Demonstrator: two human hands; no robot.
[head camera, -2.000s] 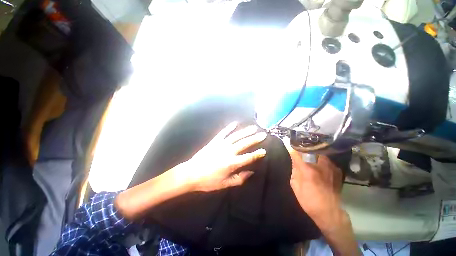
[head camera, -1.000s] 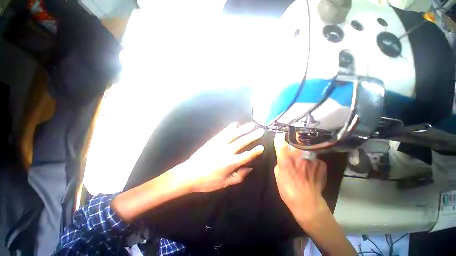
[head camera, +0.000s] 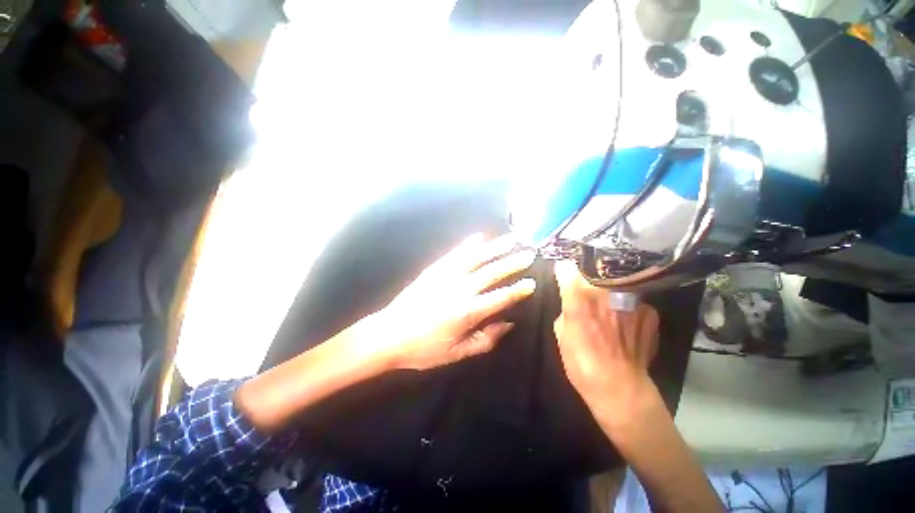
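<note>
A large black garment panel (head camera: 401, 421) lies under both hands, its curved left edge on the bright white machine bed. My left hand (head camera: 441, 306) lies flat on the panel left of the needle area, fingers spread, fingertips close to the presser foot (head camera: 555, 250). My right hand (head camera: 607, 346) is on the panel just right of a faint straight ridge (head camera: 543, 351), its index finger pointing up to the foot. The other fingers are bent. Neither hand visibly grips anything. The needle point is hidden by glare and metal parts.
The white and blue sewing machine head (head camera: 722, 110) fills the upper right, with a shiny curved metal guard (head camera: 737, 190) at its front. A metal attachment (head camera: 742, 311) sits on the bed at right. Dark and grey garments (head camera: 110, 371) are heaped at left.
Over two seconds my right hand has moved left and its index finger has come close to the foot. My left hand has stayed almost in place. The view has shifted slightly.
</note>
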